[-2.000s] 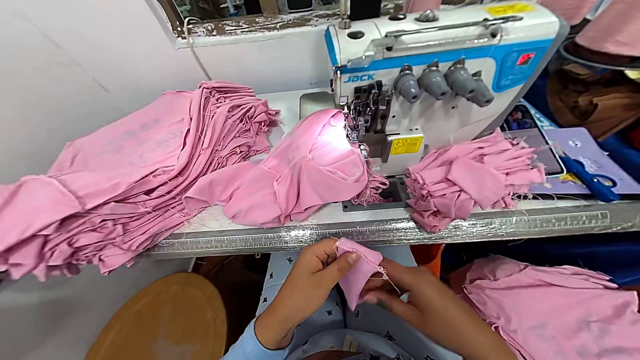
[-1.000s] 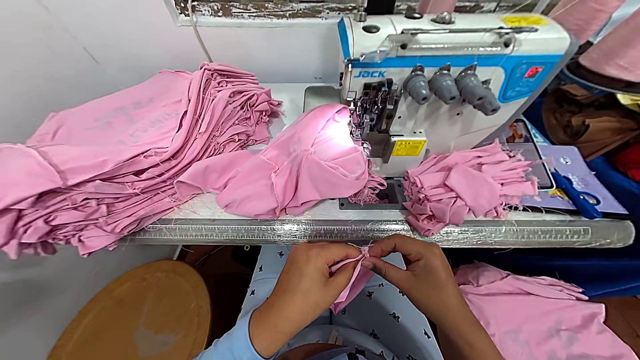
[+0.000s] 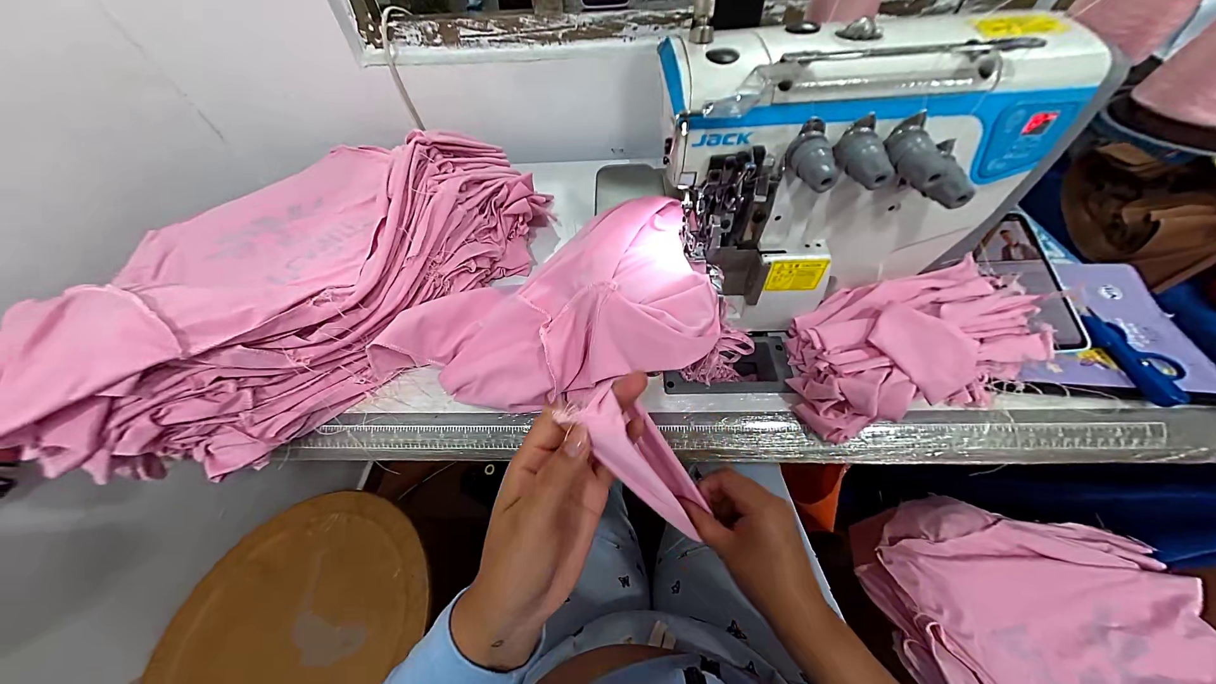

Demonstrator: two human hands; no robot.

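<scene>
My left hand grips one end of a narrow folded pink fabric band at the table's front edge. The band's other end is pinched in my right hand, lower and to the right, so it stretches between them. Just beyond my left fingers, a pink fabric garment lies bunched on the machine bed, its right part lit under the needle area of a white and blue Jack overlock sewing machine. To its right sits a heap of small pink fabric pieces.
A large pile of pink garments covers the table's left side. A ruler runs along the front edge. Blue-handled scissors and a phone lie at right. More pink fabric is lower right; a round brown stool is lower left.
My hands, close together on the small pink piece one second ago, have moved apart. The piece now stretches out as a long band between them, with my left hand nearer the garment.
</scene>
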